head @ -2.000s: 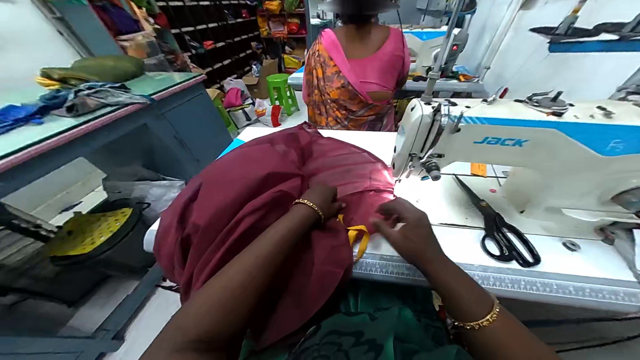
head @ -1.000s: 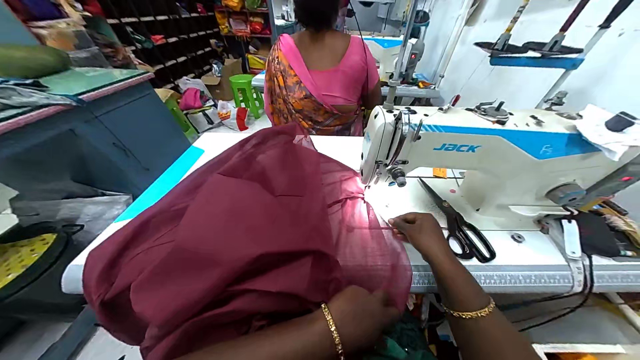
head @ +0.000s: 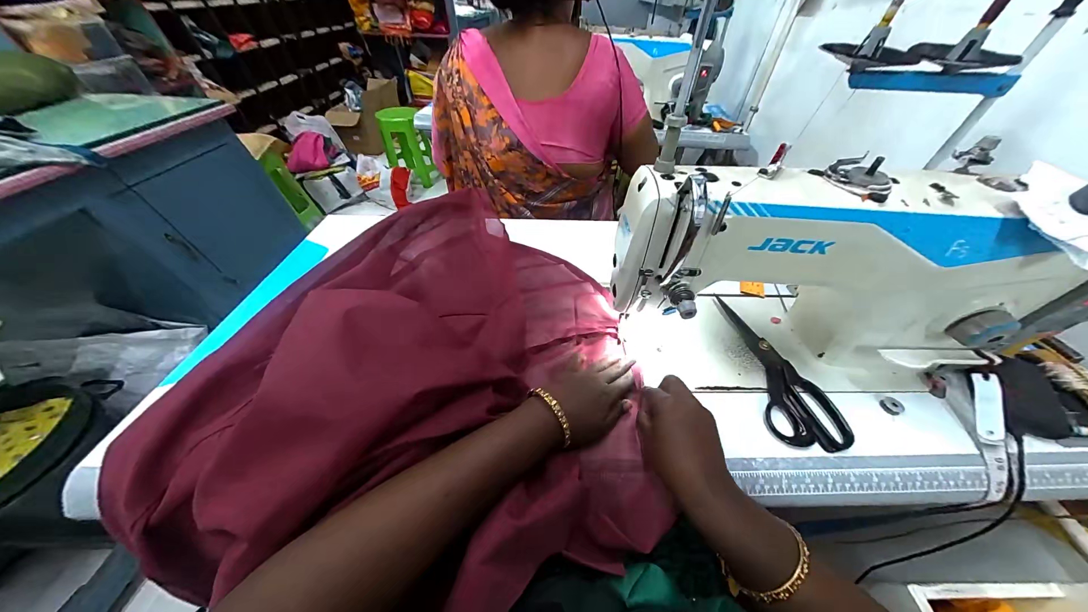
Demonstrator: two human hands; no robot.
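Observation:
Maroon sheer fabric (head: 365, 365) lies bunched over the left part of the sewing table, its right edge reaching under the needle area of a white and blue Jack sewing machine (head: 816, 246). My left hand (head: 591, 395) rests flat on the fabric just in front of the needle, fingers spread. Close to its right, my right hand (head: 684, 429) pinches the fabric's edge between thumb and curled fingers. The lamp's glare hides the needle and presser foot. Black-handled scissors (head: 795, 395) lie on the machine bed to the right of my right hand.
A metal bobbin (head: 892, 406) and a measuring tape (head: 990, 425) are right of the scissors. A ruler strip (head: 867, 483) runs along the table's front edge. Ahead sits a co-worker (head: 544, 110), back turned. Green stools (head: 404, 140) and a blue-grey cabinet (head: 187, 221) stand at left.
My left hand has moved from the fabric near the table's front edge up toward the needle. My right hand, beside the needle area a second ago, is now lower on the fabric's edge.

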